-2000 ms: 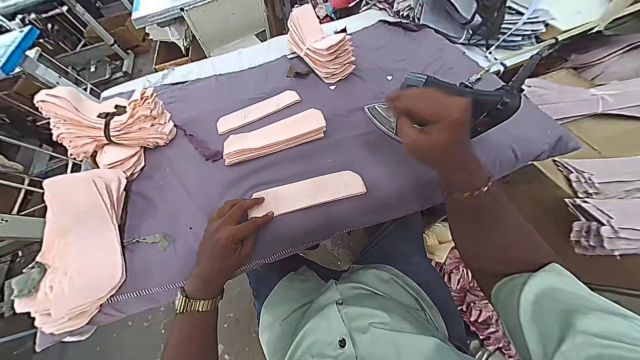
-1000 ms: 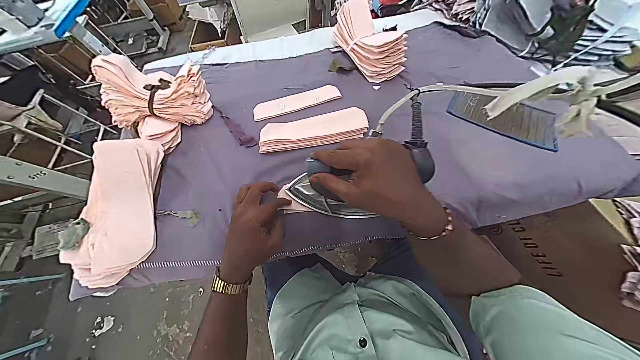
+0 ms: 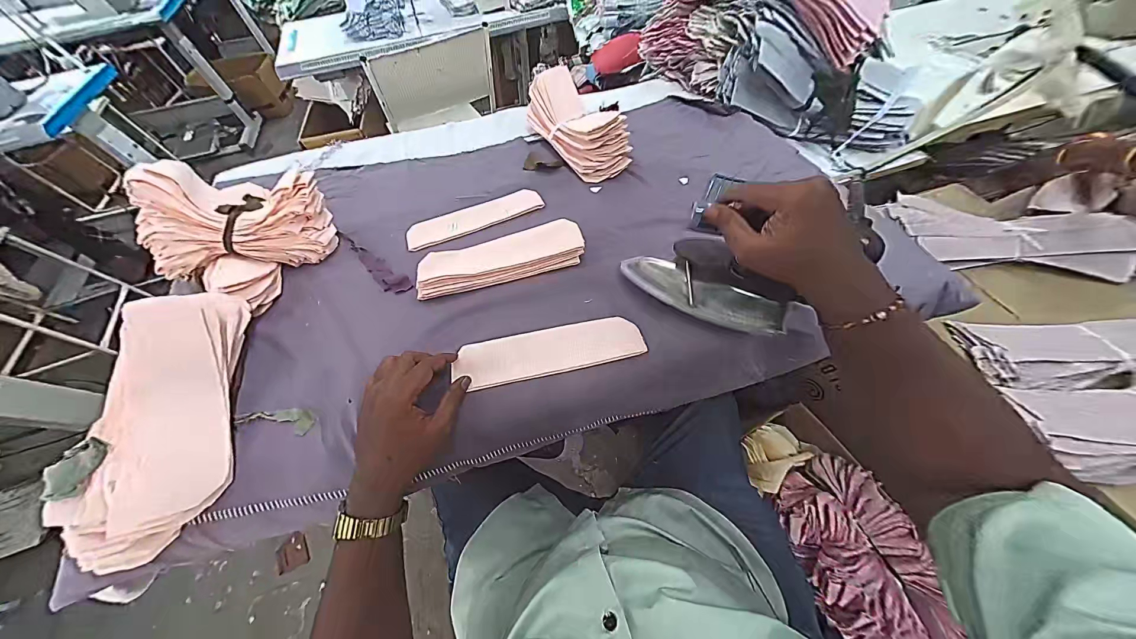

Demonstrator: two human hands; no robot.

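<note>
My left hand (image 3: 408,417) presses its thumb and fingertips on the left end of a flat, pale pink fabric strip (image 3: 550,351) near the front edge of the padded purple cloth. To the right, my right hand (image 3: 781,232) is closed around the handle of a clothes iron (image 3: 701,297); the hand partly hides the handle. A small bluish part shows at its fingertips, too blurred to name. The iron's tip points left, apart from the strip. Farther back lie a small stack of pink pieces (image 3: 501,257) and a thin pink piece (image 3: 475,219).
A tied bundle of pink pieces (image 3: 235,226) and a fanned pink stack (image 3: 164,417) lie on the left. Another tied pink stack (image 3: 581,129) stands at the back. Fabric bundles (image 3: 1047,235) lie at the right, striped red fabric (image 3: 861,541) below.
A second ago the iron covered most of the strip beside my left hand; my right hand has moved it right, off the strip. My left hand remains at the strip's left end.
</note>
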